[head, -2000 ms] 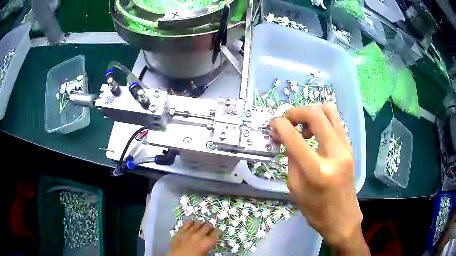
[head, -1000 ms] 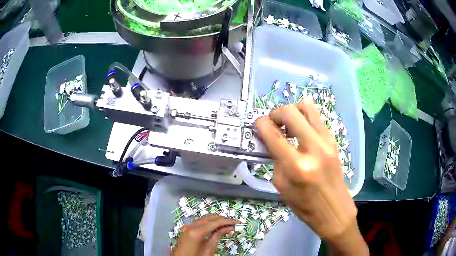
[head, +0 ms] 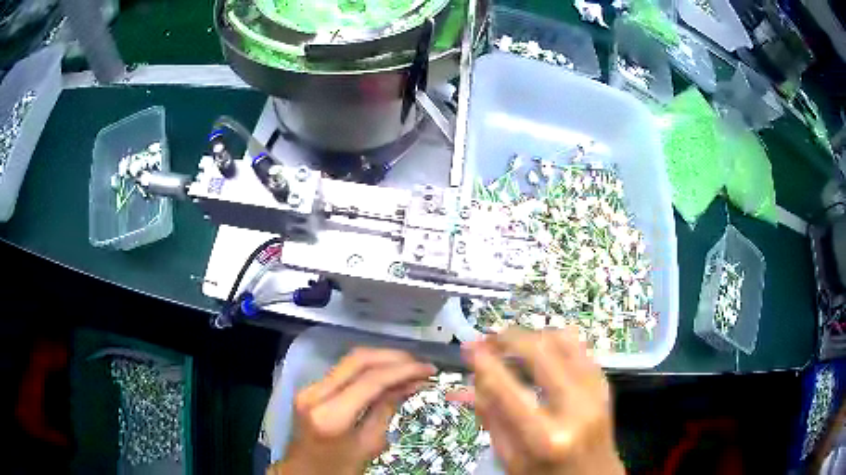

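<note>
My left hand (head: 357,404) is over the front bin (head: 301,348), thumb and fingertips close together; whether a part is between them I cannot tell. My right hand (head: 547,399) is just to its right over the same bin, fingers bent and blurred; its grip is unclear. Small white wired connectors (head: 431,431) lie heaped in the front bin below the hands. The press nest (head: 464,246) at the right end of the silver press has no hand at it. The rear bin (head: 663,269), right of the press, holds more white connectors.
The vibratory bowl feeder (head: 339,70) stands behind the press, with its feeder track (head: 461,121) running to the nest. An air cylinder (head: 264,199) with hoses is at left. Small clear boxes stand left (head: 130,227) and right (head: 728,315). Bags of green pieces (head: 696,153) lie right.
My right hand has left the press nest and moved down over the front bin, beside my left hand. My left hand has risen slightly from the connector heap. The view has shifted slightly.
</note>
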